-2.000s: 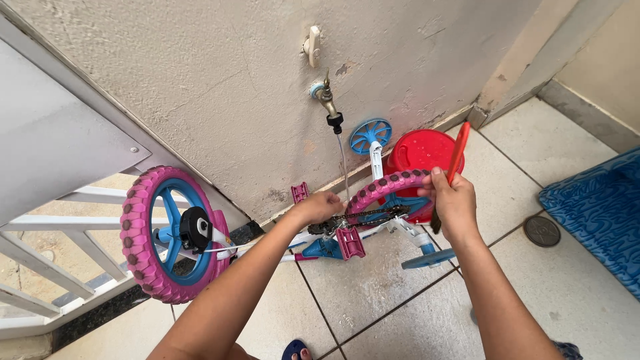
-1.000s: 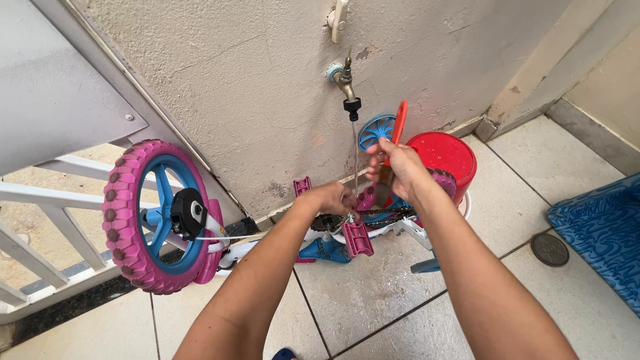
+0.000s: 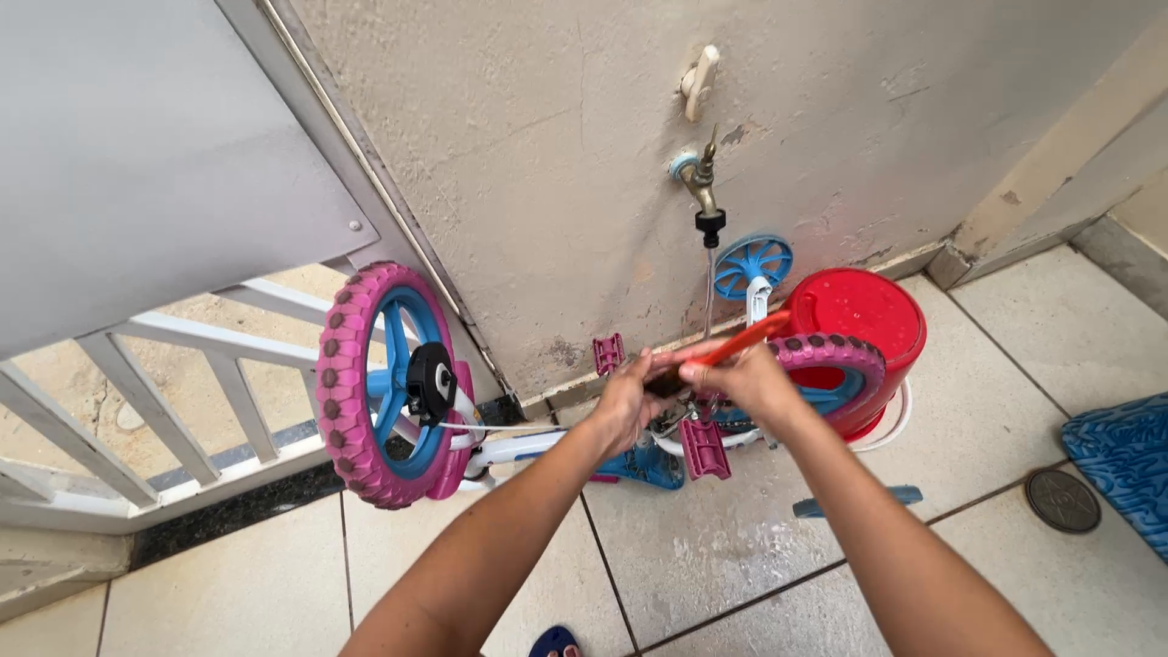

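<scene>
A child's bicycle (image 3: 516,448) with pink tires and blue rims lies upside down on the wet tiles. Water runs from the brass tap (image 3: 701,182) onto the middle of the bicycle. My right hand (image 3: 744,374) grips a red-handled brush (image 3: 744,338), its dark end pointing down to the left. Close by, my left hand (image 3: 630,392) is cupped at that dark end, over the crank area; whether its fingers hold anything cannot be told. One pink pedal (image 3: 704,449) shows just below my hands, another pink pedal (image 3: 608,353) above and left of them. The chain is partly hidden.
A red bucket (image 3: 858,315) stands behind the rear wheel, against the wall side. A white railing (image 3: 228,342) and a metal panel are at the left. On the right are a round floor drain (image 3: 1063,500) and a blue patterned mat (image 3: 1127,456).
The brush in my right hand has come down from above the rear wheel to the crank area, beside my left hand. Its handle was upright before and is now slanted.
</scene>
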